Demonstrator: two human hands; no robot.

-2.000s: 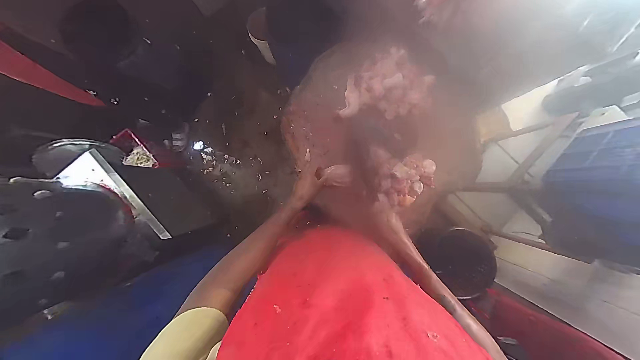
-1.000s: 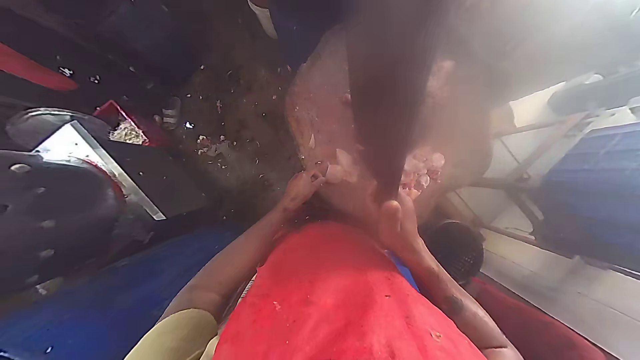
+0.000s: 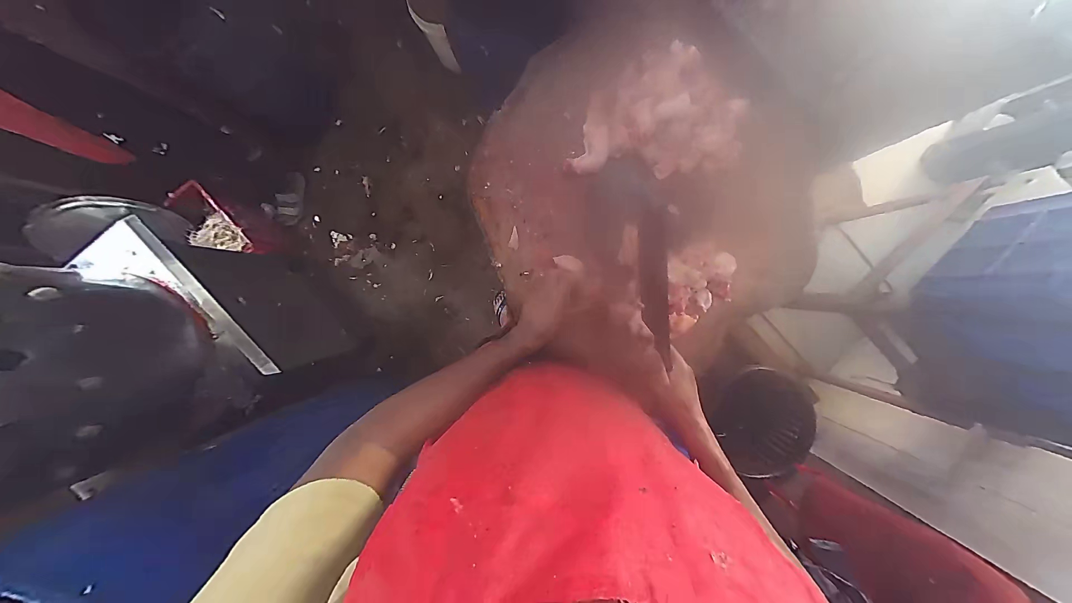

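A large round chopping block stands before me, its surface reddish and hazy. My left hand is at its near left edge, with a pale piece of raw meat at the fingertips; blur hides the exact grip. On the near right side, my right hand is closed on a big dark-bladed knife or cleaver, whose blade reaches away over the block; the handle is mostly hidden. A heap of pale pink cut meat lies on the far part. Right of the blade sits a smaller pile of meat pieces.
A dark ribbed round container is close by my right forearm. At left are a metal-edged panel, a red container with pale bits and a round metal lid or pan. Scraps litter the dark floor. Blue crates or sheeting stand at right.
The blade, raised large across the view a second ago, is now lower over the block, so the far meat heap shows again. My left hand stays by the block's near left edge.
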